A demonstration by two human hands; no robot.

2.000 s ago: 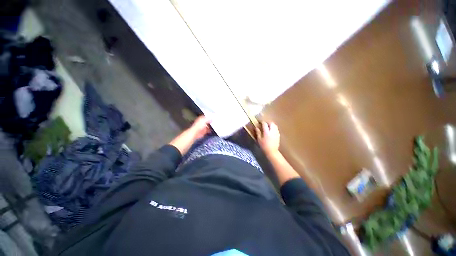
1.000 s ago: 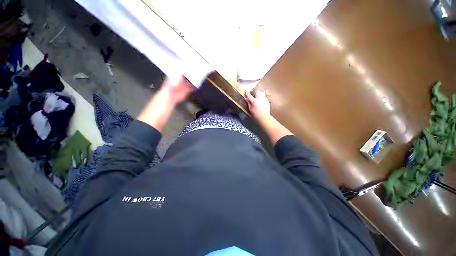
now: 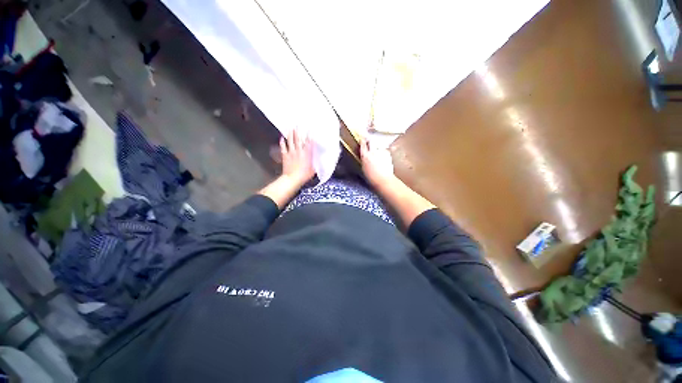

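A bright white sheet (image 3: 441, 52) covers the near part of the brown table and hangs over its left edge. My left hand (image 3: 297, 155) is on the hanging flap of the sheet, fingers against it; whether it grips is not clear. My right hand (image 3: 374, 161) is at the table edge beside a thin yellow-tan strip (image 3: 349, 146), by the sheet's near corner; its grip is partly hidden. A pale, block-like shape (image 3: 396, 93) lies on the sheet just beyond my right hand, washed out by glare.
On the glossy brown table (image 3: 464, 176) at right lie a small open box (image 3: 538, 243) and crumpled green fabric (image 3: 609, 254). A blue-and-white tool (image 3: 665, 329) is at lower right. Dark patterned fabric (image 3: 127, 239) and an olive piece (image 3: 72, 206) lie on the floor at left.
My left hand has moved from further left back towards the table edge and the sheet's flap. My right hand stays at the edge. The view has shifted slightly.
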